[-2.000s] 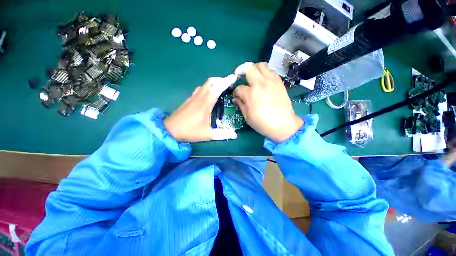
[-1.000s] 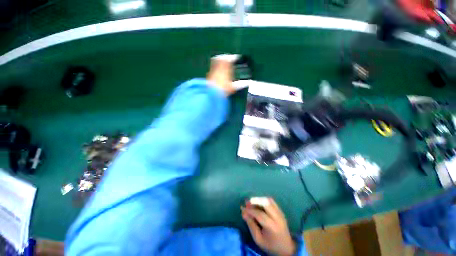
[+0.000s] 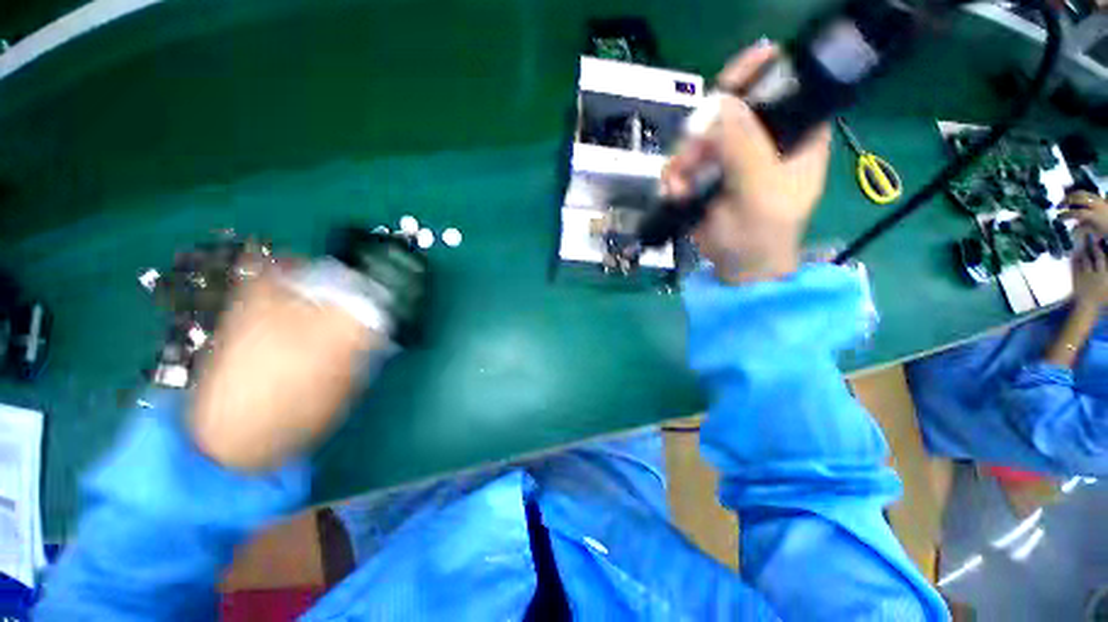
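Observation:
My right hand [image 3: 759, 182] is closed around the black electric screwdriver [image 3: 838, 67], whose tip points down-left at the open front of the white screw feeder [image 3: 626, 80]. My left hand [image 3: 286, 352] is blurred and holds a black housing with a green board [image 3: 386, 280] by its left side, over the mat beside the clip pile. A white cover shows on its fingers. Another housing with a board [image 3: 617, 44] sits behind the feeder. The left fingertips and the screwdriver bit are too blurred to see well.
Metal clips [image 3: 207, 286] lie in a pile at left, partly behind my left hand. White discs [image 3: 451, 237] lie beside the held housing. Yellow-handled scissors [image 3: 877, 177] and green boards [image 3: 1002, 176] are at right, near another person's hands [image 3: 1087, 243]. A paper sheet [image 3: 18, 486] is far left.
My left hand has come back from behind the feeder to the left and now holds a housing. My right hand has risen from the bench's front edge and taken hold of the screwdriver.

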